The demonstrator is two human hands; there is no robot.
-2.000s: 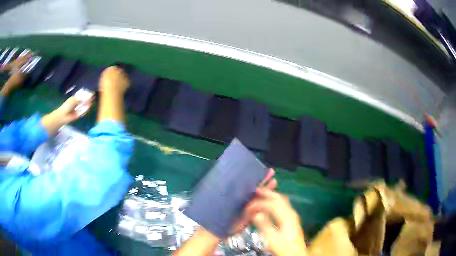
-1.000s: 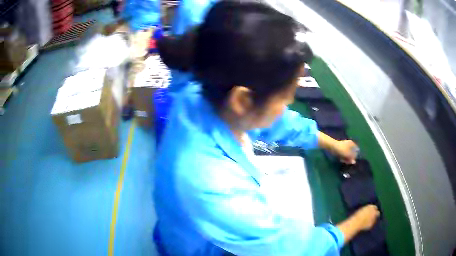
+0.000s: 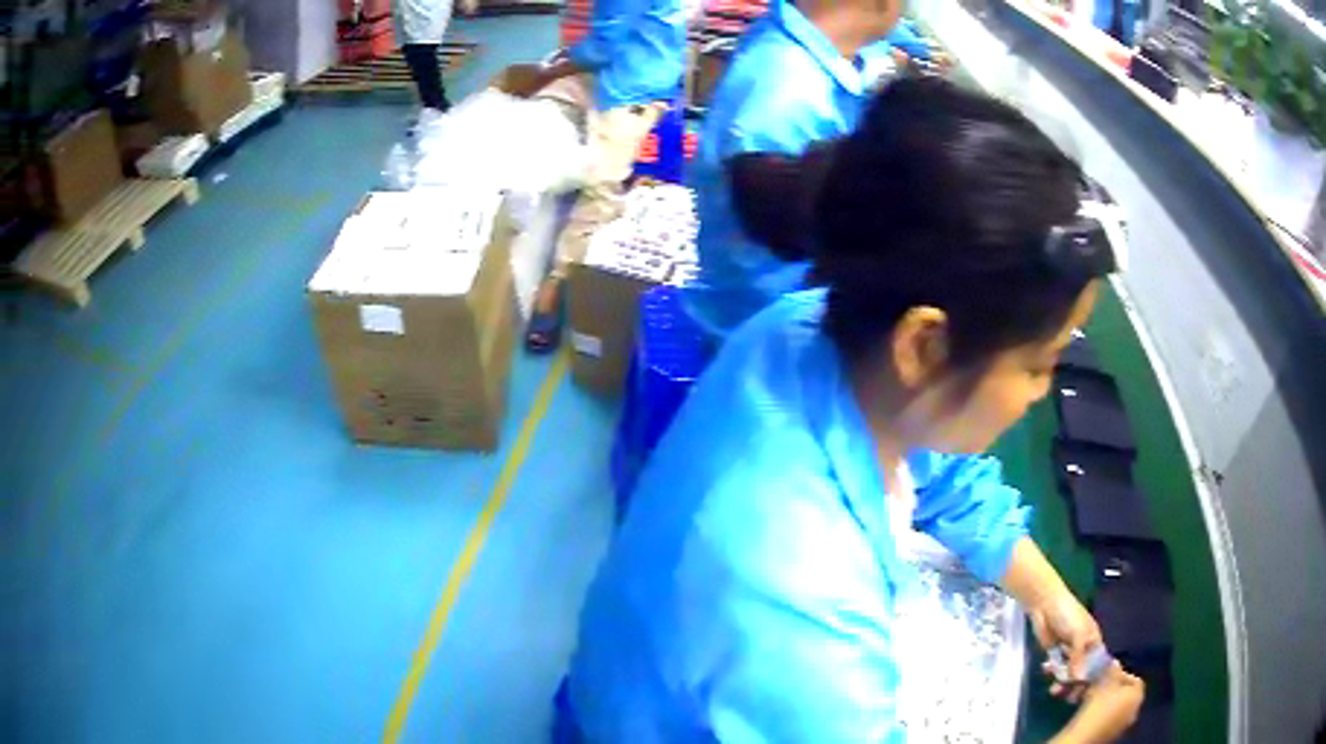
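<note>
Neither of my hands is in the picture. Nearest in front of me, a person in a blue smock (image 3: pixel 742 538) leans over the line on the right. Both of that person's hands hold a small shiny item (image 3: pixel 1076 666), too small to make out. Several black box bases (image 3: pixel 1131 593) lie in a row on the green conveyor (image 3: pixel 1200 581), some with a tiny white patch. A tray of bagged parts (image 3: pixel 953 654), silvery white, lies before this person, partly hidden by the arm.
Filled brown cartons (image 3: pixel 415 364) with white tops stand on the blue floor (image 3: pixel 218 552) beside a yellow line. A blue plastic crate (image 3: pixel 669 337) stands behind the near person. Other people stand further back. A wooden pallet (image 3: pixel 109 240) with boxes is at the left. A grey panel (image 3: pixel 1287 480) runs along the conveyor.
The view has swung away from the conveyor and my hands to the neighbour and the hall, then further left. The neighbour's hands have come together from separate places over the boxes.
</note>
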